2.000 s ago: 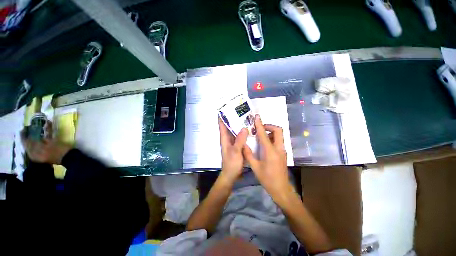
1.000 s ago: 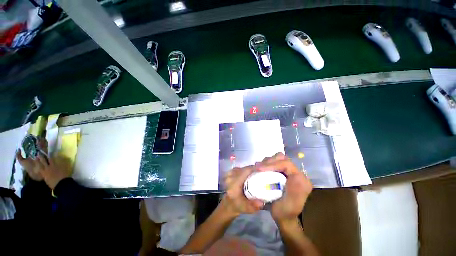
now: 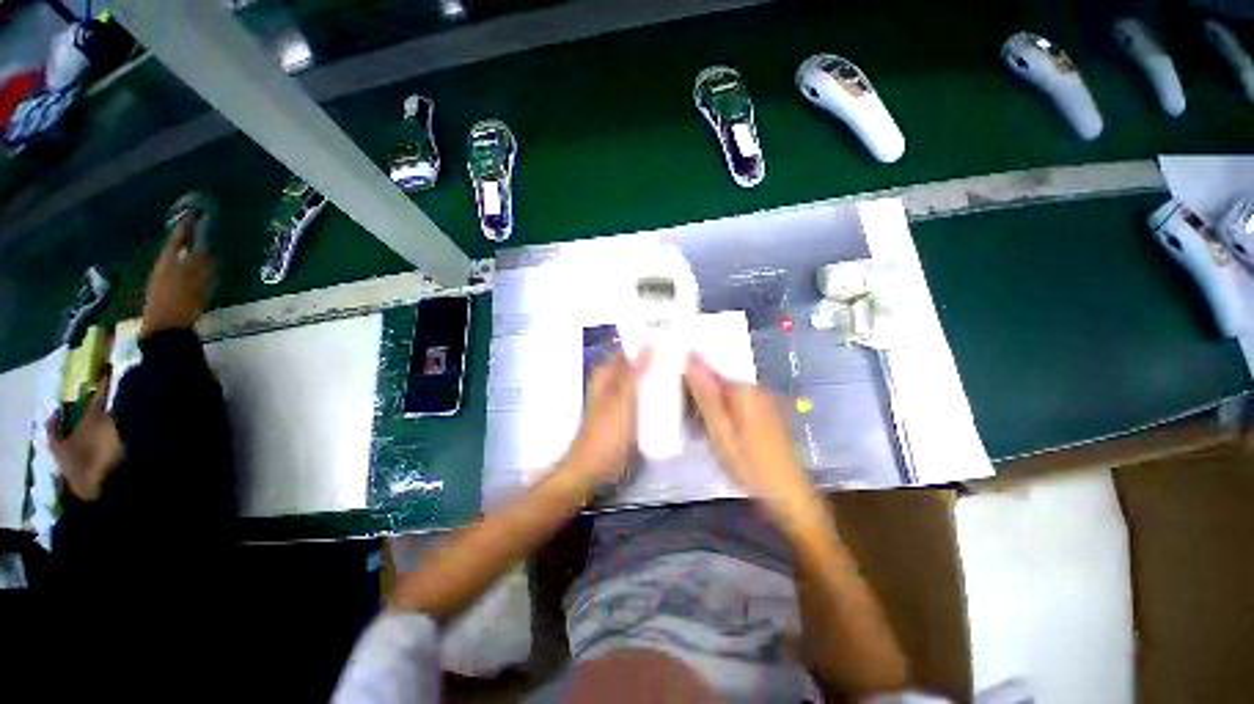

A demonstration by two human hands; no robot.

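A white device point(image 3: 660, 399), blurred, is in front of me over the printed mat point(image 3: 543, 358). Its wide head with a dark opening points away from me and its narrow handle points towards me. No green board shows on it. My left hand point(image 3: 608, 417) is at the left side of the handle, fingers against it. My right hand point(image 3: 739, 424) is at the right side, its fingertips at the handle's edge. Both hands are blurred. I cannot tell whether the device touches the mat.
A phone point(image 3: 436, 358) lies left of the mat, a crumpled white bundle point(image 3: 855, 305) on its right. Open units point(image 3: 492, 179) and white devices point(image 3: 853, 107) lie on the green surface beyond. A grey bar slants at left. A neighbour's hand point(image 3: 176, 286) reaches there. A carton point(image 3: 894, 585) is at lower right.
The device has gone from being held end-on near my body to lying lengthwise farther forward, head away. My hands have moved forward and apart to its sides. The neighbour's arm has reached forward.
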